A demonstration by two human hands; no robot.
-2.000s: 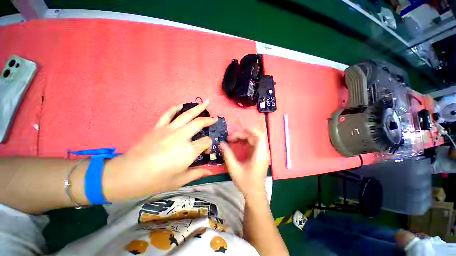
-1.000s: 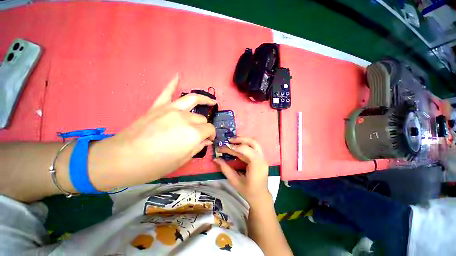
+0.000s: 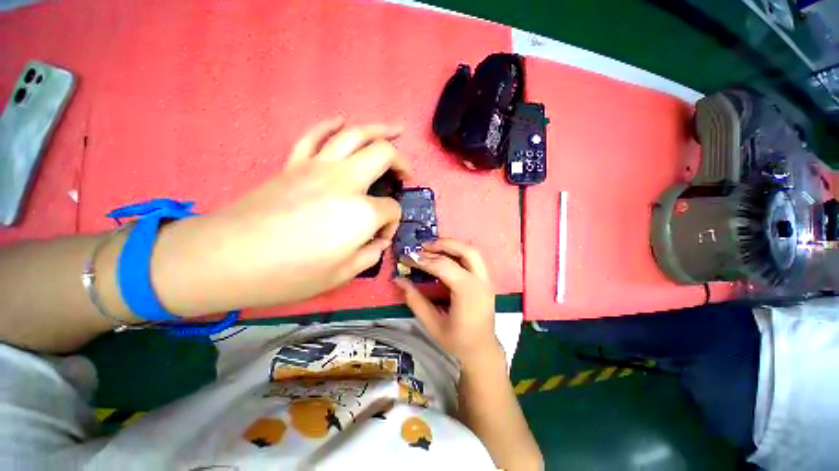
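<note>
A black camcorder body (image 3: 385,184) lies on the red mat, mostly hidden under my left hand. Its cover panel (image 3: 417,213) is open to the right and shows small button marks. My left hand (image 3: 317,207) wears a blue wrist strap and is curled over the body, its fingertips at the body and the panel's left edge. My right hand (image 3: 453,287) pinches the lower end of the panel between thumb and fingers. Whether a small part is between the fingertips cannot be told.
A second black camcorder (image 3: 488,110) with its panel open lies behind, at the mat seam. A white stick (image 3: 562,246) lies right of the seam. A grey-brown machine (image 3: 708,235) stands at right, a phone (image 3: 35,129) at far left. A person's white clothing (image 3: 802,386) shows at lower right.
The view has shifted, so the bench things sit higher and the machine farther right. My left fingers have curled in over the body. My right hand has come onto the panel's lower end.
</note>
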